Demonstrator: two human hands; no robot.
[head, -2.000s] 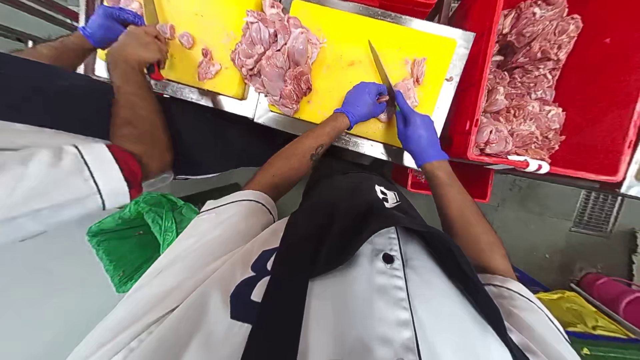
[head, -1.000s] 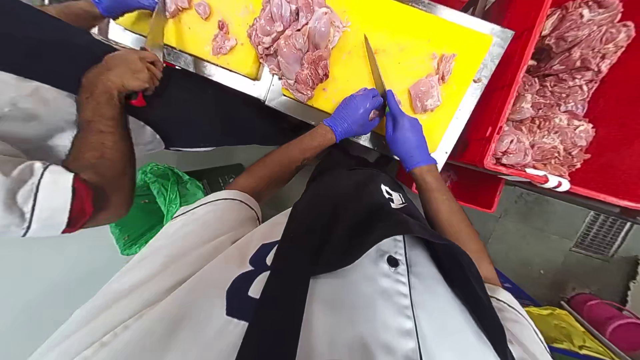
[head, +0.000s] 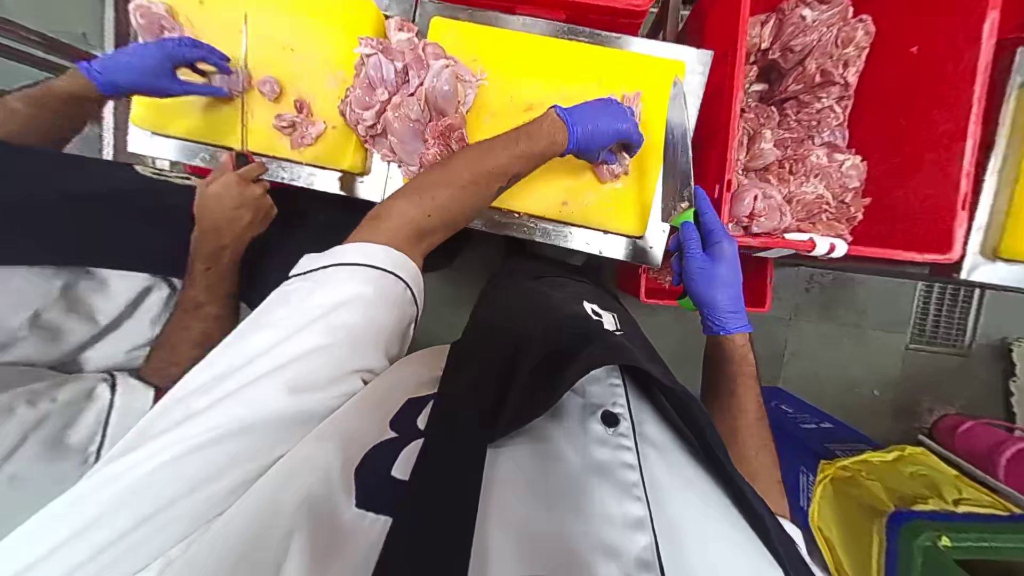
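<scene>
My left hand [head: 600,130], in a blue glove, grips pieces of raw meat [head: 613,166] near the right side of a yellow cutting board [head: 552,72]. In my right hand [head: 710,268], also gloved in blue, is the green handle of a knife [head: 678,152]. Its broad steel blade points away from me, at the right edge of the board and over the metal tray rim. A large heap of raw meat [head: 412,100] lies at the board's left edge, reaching onto the neighbouring board.
A co-worker at left holds a knife [head: 244,80] and meat over another yellow board [head: 320,32]. At right stands a red crate [head: 920,144] with much raw meat [head: 808,128]. Below the table edge are a smaller red crate [head: 756,284] and a yellow bag [head: 888,496].
My left hand has moved away from me onto the meat. My right hand has moved right with the knife, from the board to beside its right edge.
</scene>
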